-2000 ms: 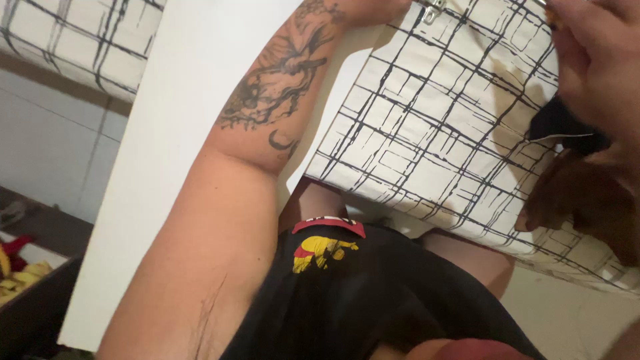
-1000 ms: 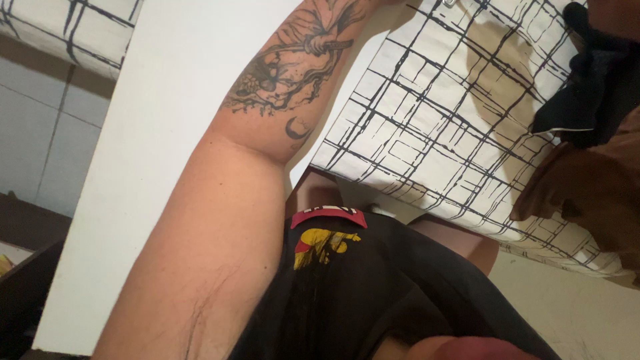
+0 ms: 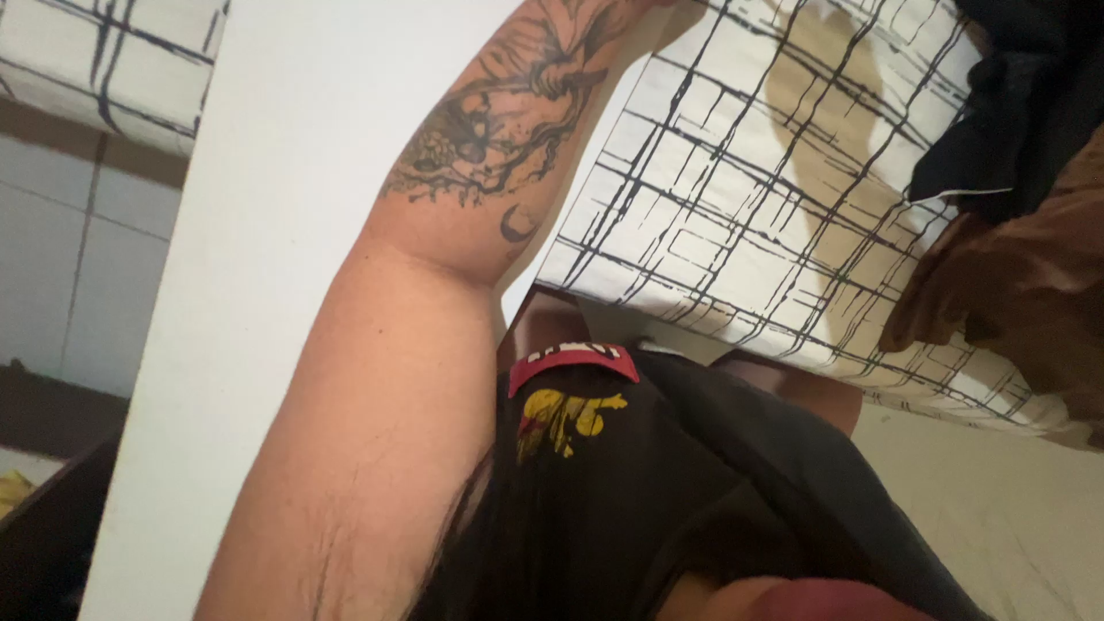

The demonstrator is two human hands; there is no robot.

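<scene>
My left forearm, tattooed, reaches up across a white board. Only a sliver of my left hand [image 3: 668,3] shows at the top edge, beside the cloth with a black grid pattern [image 3: 690,190]; its fingers are out of frame. My right hand is not visible. At the right lies a black cloth [image 3: 992,129] with a thin white edge. A brown cloth [image 3: 1018,293] lies just below it, overlapping the edge of the patterned cloth.
The white board [image 3: 250,172] runs along the left of my arm. Another patterned cloth [image 3: 103,60] is at the top left, above grey tiles [image 3: 52,250]. My black shirt [image 3: 673,483] fills the lower middle, and a dark object [image 3: 60,526] stands at the lower left.
My right hand, at the upper right two seconds ago, has gone out of view. The black cloth there now shows more fully. My left arm stays stretched over the white board.
</scene>
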